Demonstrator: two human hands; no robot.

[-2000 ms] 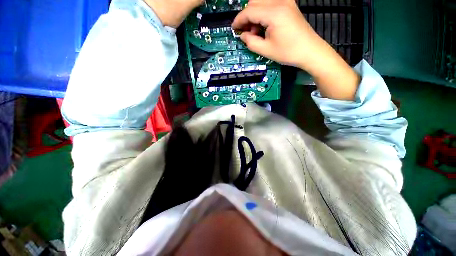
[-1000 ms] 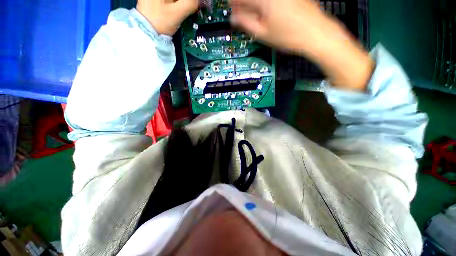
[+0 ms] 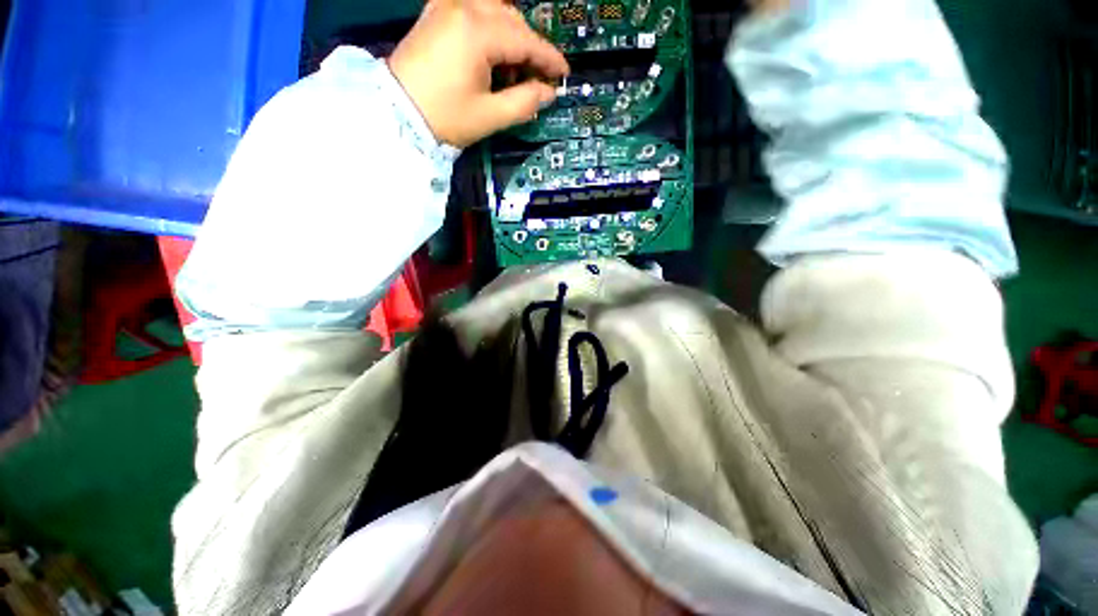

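A green circuit board panel point(image 3: 596, 163) lies in front of me, its near edge close to my lap. It has rounded outlines, dark slots and white parts, and small gold-brown squares point(image 3: 590, 116) sit on its upper section. My left hand point(image 3: 476, 72) is over the panel's upper left, thumb and forefinger almost together near the upper dark slot; a small white piece may be at the fingertips, too small to tell. My right hand is almost wholly cut off by the top edge; only a bit of wrist shows above the blue sleeve cover.
A blue plastic bin point(image 3: 133, 108) stands at the left. A dark compartment tray point(image 3: 719, 132) shows right of the panel. Red stools point(image 3: 1066, 383) stand on the green floor at both sides. A green surface point(image 3: 1045, 120) is at the far right.
My right hand has moved off the panel, up and right, mostly out of the picture. My left hand has shifted right and down over the panel. More of the upper board shows.
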